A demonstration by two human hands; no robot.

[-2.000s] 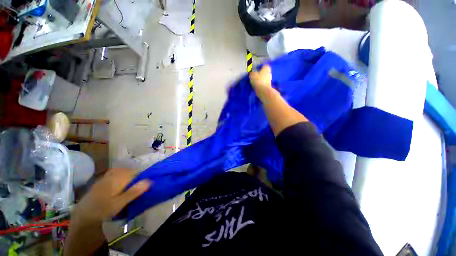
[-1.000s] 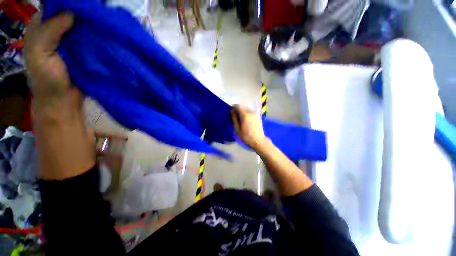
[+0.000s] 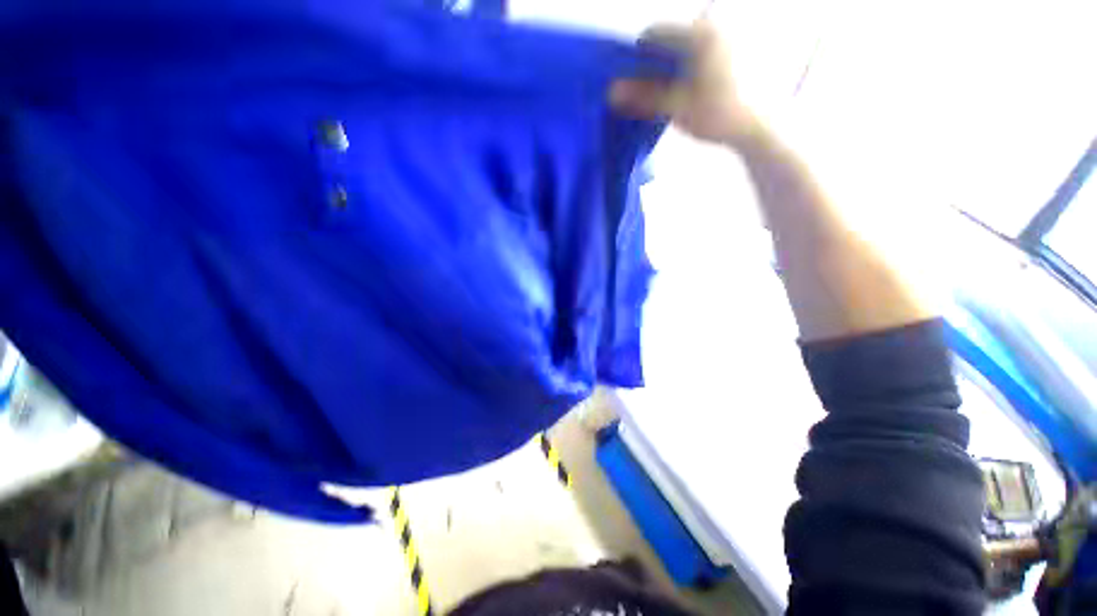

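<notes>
A royal blue work jacket (image 3: 301, 277) is spread in the air in front of me and fills the upper left of the view. It is blurred in places. Two small snap fasteners show on it. My right hand (image 3: 686, 90) grips its top edge at the upper middle, with the forearm reaching up from the lower right. My left hand is not visible; the jacket runs out of the picture at the left and top. The jacket's lower edge hangs in a curve above the floor.
The white pressing table (image 3: 710, 445) is overexposed at the right, with a blue strip (image 3: 656, 499) along its side. A square metal frame (image 3: 1008, 490) and a brownish handle (image 3: 1017, 548) are at the lower right. Yellow-black tape (image 3: 410, 560) marks the floor.
The jacket has been lifted and spread wide, and now covers much of the view. My right hand has moved up, still gripping it. My left hand has gone out of view. The camera view has shifted.
</notes>
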